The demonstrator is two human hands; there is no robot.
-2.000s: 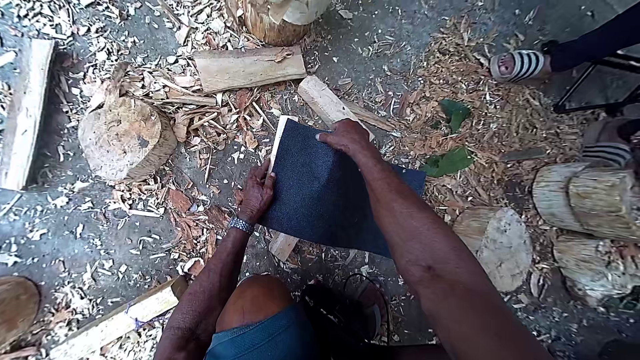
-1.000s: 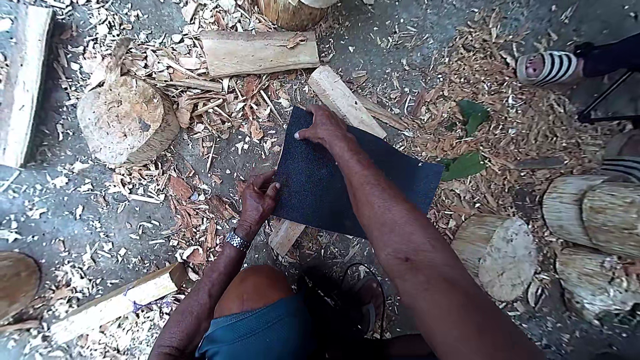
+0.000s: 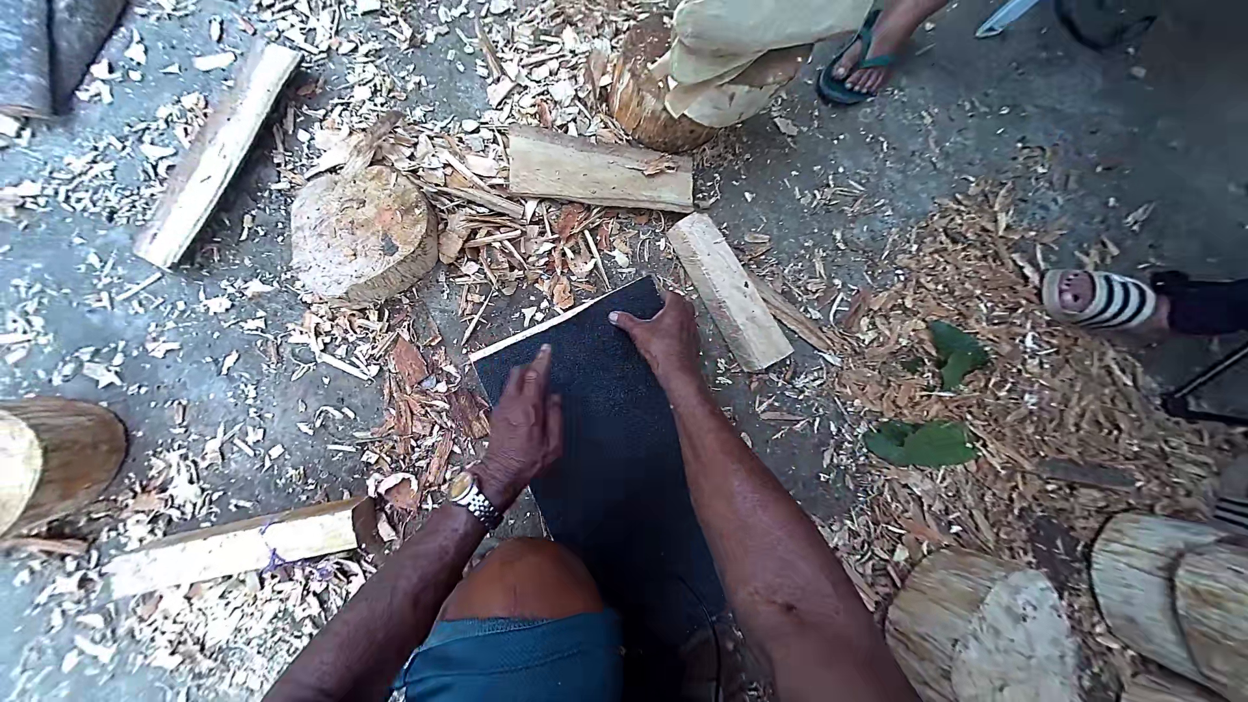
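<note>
A dark, rough-surfaced sheet that looks like sandpaper (image 3: 609, 419) lies lengthwise in front of me, a pale strip showing along its far edge. My right hand (image 3: 668, 336) grips its far right corner, thumb on the dark face and fingers out of sight at the edge. My left hand (image 3: 526, 419) rests over the sheet's left side with the index finger extended toward the far edge; it does not grip the sheet. A metal wristwatch (image 3: 475, 499) is on my left wrist. The sheet's near end is in shadow beside my knee.
Around me lie a round wood block (image 3: 364, 234), split wood pieces (image 3: 600, 168) (image 3: 731, 292), a long split piece (image 3: 219, 156) and another at lower left (image 3: 239, 546). Cut logs (image 3: 985, 624) stand at lower right. Wood chips cover the ground. Other people's feet (image 3: 1102, 299) (image 3: 868, 58) are nearby.
The sheet has turned from lying crosswise to pointing away from me. My left hand has let go of its edge and moved over its face. The view has shifted.
</note>
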